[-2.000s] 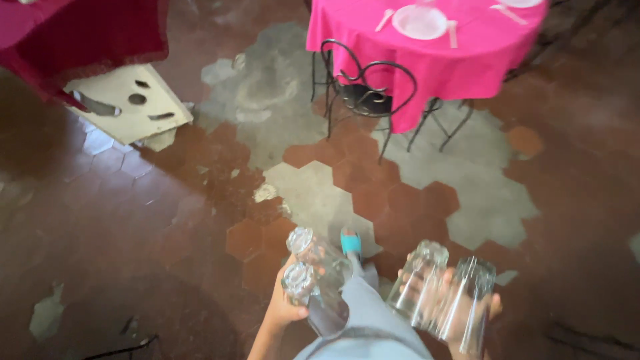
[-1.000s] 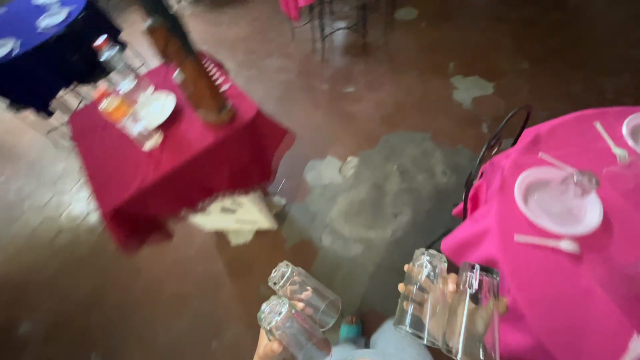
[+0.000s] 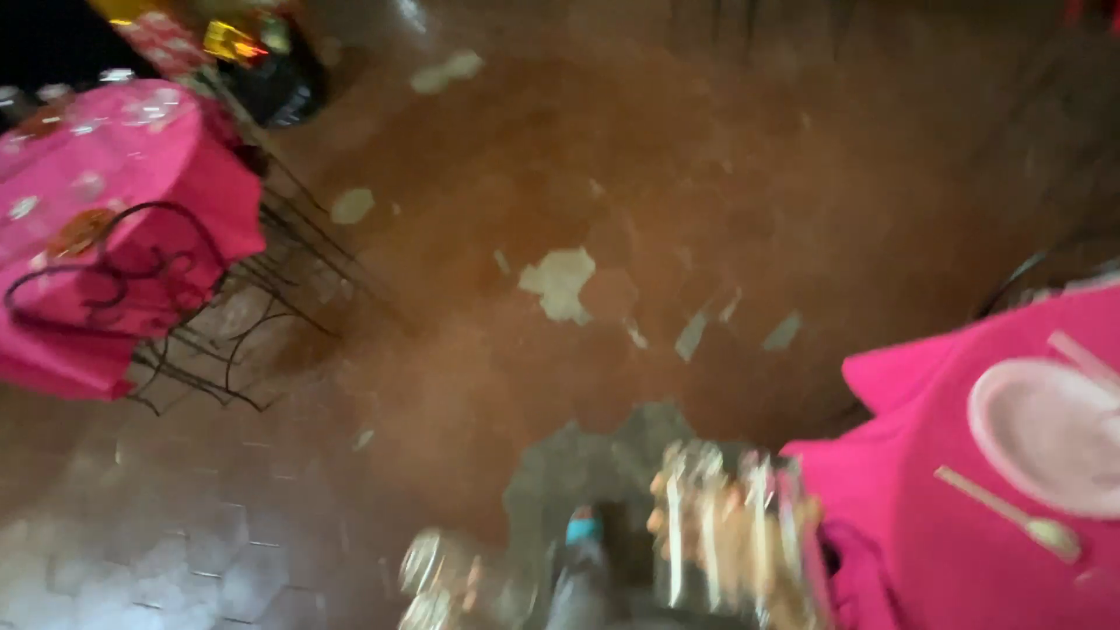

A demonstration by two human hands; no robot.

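Note:
Two clear drinking glasses (image 3: 691, 525) are held side by side in my right hand (image 3: 731, 534), at the bottom edge right of centre, with fingers wrapped around them. Further left at the bottom, my left hand (image 3: 472, 582) holds two more clear glasses (image 3: 424, 564), partly cut off and blurred. Right of my right hand stands a table with a pink tablecloth (image 3: 927, 516); on it are a white plate (image 3: 1050, 437) and a pale spoon (image 3: 1006, 512). My foot in a shoe or sandal with a turquoise part (image 3: 584, 528) shows between the hands.
At the left, another table with a pink tablecloth (image 3: 210, 192) bears several glasses and an orange-brown object (image 3: 80, 232). A black wrought-iron chair (image 3: 114, 271) stands against it. A dark bag-like object (image 3: 284, 87) lies beyond. The reddish tiled floor (image 3: 455, 289) has pale patches.
The view has swung strongly across the room. The dark red table has left the view, and a pink table with an iron chair shows at left. Both hands keep their glasses.

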